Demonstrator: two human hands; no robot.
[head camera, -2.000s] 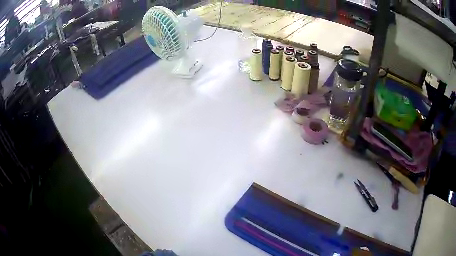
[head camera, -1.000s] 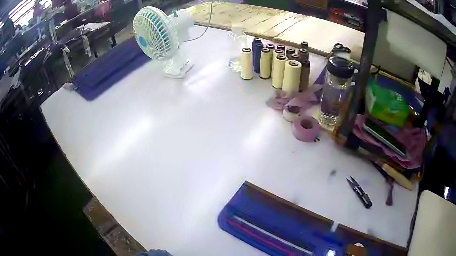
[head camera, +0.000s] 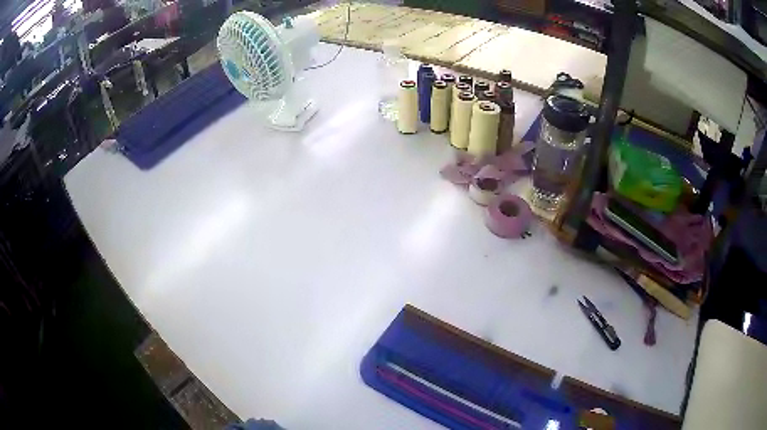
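No hand is in view. A long shiny blue sewing template (head camera: 471, 369) lies on the white worktable (head camera: 277, 277) at the bottom right. It has a brown strip with a notch on its far edge, a white and a pink line along it, and a tan patch near its right end. Its lower part is cut off by the picture's edge. Black thread snips (head camera: 599, 323) lie open on the table beyond the template. A small blue-grey patch (head camera: 255, 424), too cut off to identify, shows at the bottom edge.
Thread cones (head camera: 461, 120), pink tape rolls (head camera: 508, 217) and a water bottle (head camera: 558, 153) stand beside a dark-framed rack (head camera: 607, 109) with a phone (head camera: 642, 229) on pink cloth. A white fan (head camera: 256, 57) and dark blue fabric (head camera: 177, 122) are far left. A cream machine bed (head camera: 730, 382) is right.
The whole view has shifted slightly, so the table items appear further left. The template, snips and other items keep their places on the table. No hand appears in any frame.
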